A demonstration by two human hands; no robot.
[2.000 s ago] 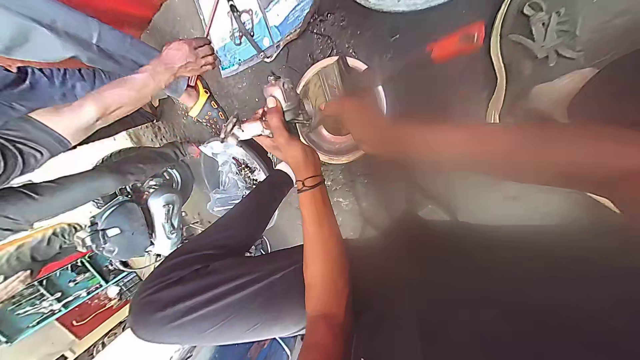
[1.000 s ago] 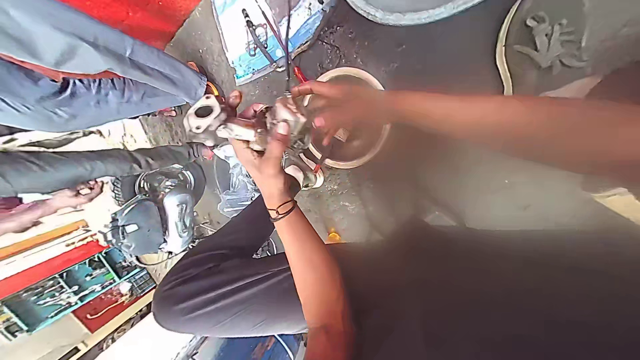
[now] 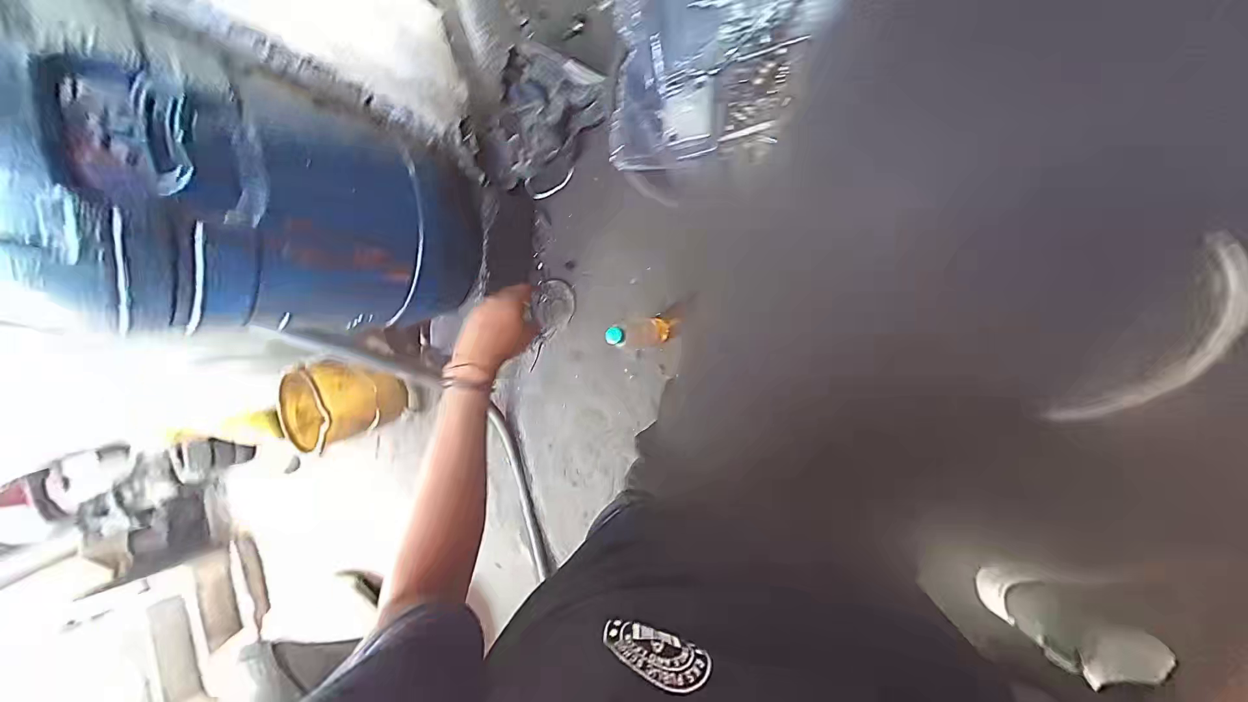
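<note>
My left hand (image 3: 495, 330) reaches down to the concrete floor beside a large blue drum (image 3: 341, 214). Its fingers are at a small round clear object (image 3: 555, 304), perhaps a cup or a lid; blur hides whether they grip it. A small bottle (image 3: 641, 333) with a green cap lies to the right of this hand. My right hand is not in view, and the right side of the frame is dark and blurred.
A yellow bucket (image 3: 341, 400) lies left of my forearm. A grey hose (image 3: 522, 478) curves over the floor. At the top are a clear plastic container (image 3: 673, 127) with small metal parts and a dark crumpled heap (image 3: 546, 107).
The view has swung far to another part of the floor. A second ago both my hands were at a metal part with a flange above a round basin; now my left hand is beside the drum.
</note>
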